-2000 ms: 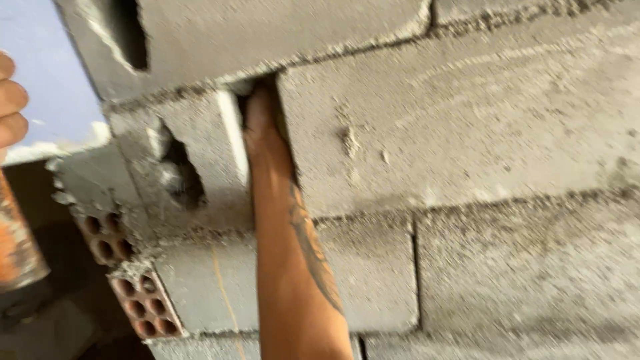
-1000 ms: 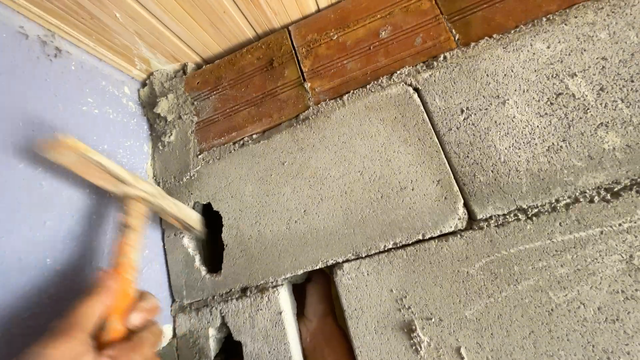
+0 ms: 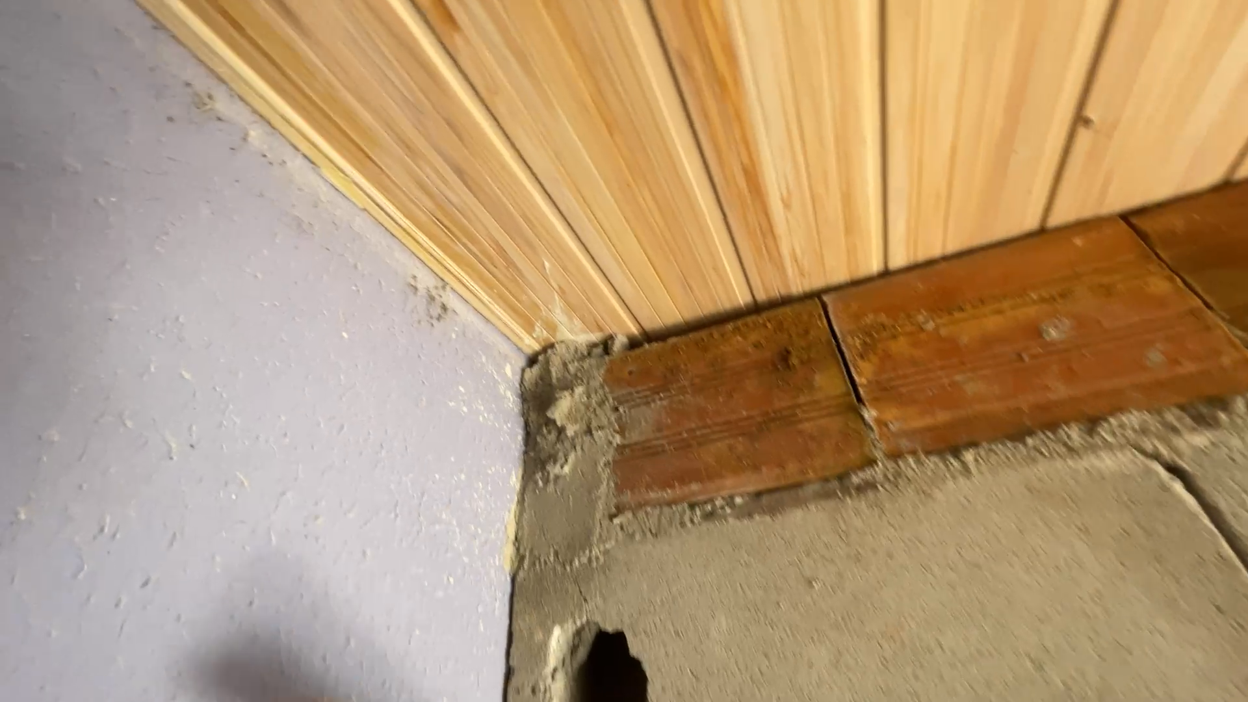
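Observation:
Neither of my hands can be identified in the head view now; a dark blurred shadow falls on the painted wall at the bottom left, with a faint orange-brown smudge at the lower edge. A broken hole [image 3: 612, 668] opens in the concrete block [image 3: 926, 585] at the bottom, close to the wall corner. Above that block runs a course of orange hollow clay bricks [image 3: 1024, 341], with grey mortar [image 3: 565, 497] filling the corner beside them. The hammer is not clearly visible.
A pale lilac painted wall [image 3: 292, 439] with flaking specks stands on the left. Overhead, a ceiling of light wooden boards [image 3: 799, 136] meets both walls, its edge strip running down to the corner.
The view has swung up towards the ceiling. One second ago a hand held an orange-handled hammer by the block's hole, and the other hand showed in the gap below; both have left view.

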